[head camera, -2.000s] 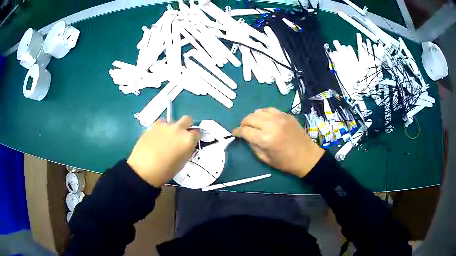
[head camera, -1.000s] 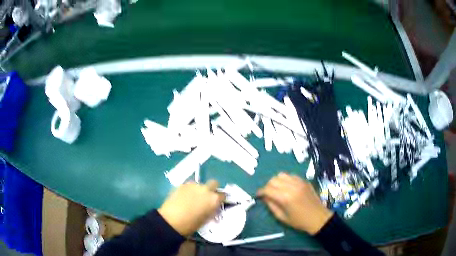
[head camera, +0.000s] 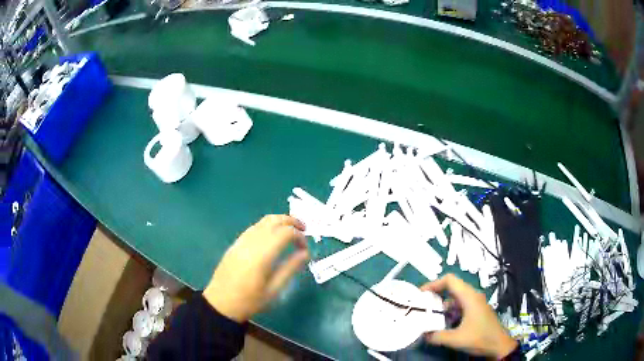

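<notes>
A round white housing (head camera: 392, 326) lies near the bench's front edge, with a white stick standing out from its upper side. A thin black lead (head camera: 395, 303) runs across its face and out past its left side. My right hand (head camera: 469, 321) grips the housing's right side, with a dark bit between the fingers. My left hand (head camera: 261, 264) is left of the housing and apart from it, fingers spread, with nothing visible in it. Part of a white stick (head camera: 378, 355) shows below the housing at the picture's edge.
White sticks (head camera: 416, 211) lie piled behind the housing. A black cable bundle (head camera: 519, 240) and sticks with leads (head camera: 600, 275) lie right. White cups (head camera: 169, 158) stand left near a blue bin (head camera: 81, 116). A carton (head camera: 106, 282) holds white housings below left. A green belt (head camera: 339, 70) runs behind.
The view has swung left and up. My left hand has moved away from the housing and its fingers have opened. My right hand has closed in on the housing's right side.
</notes>
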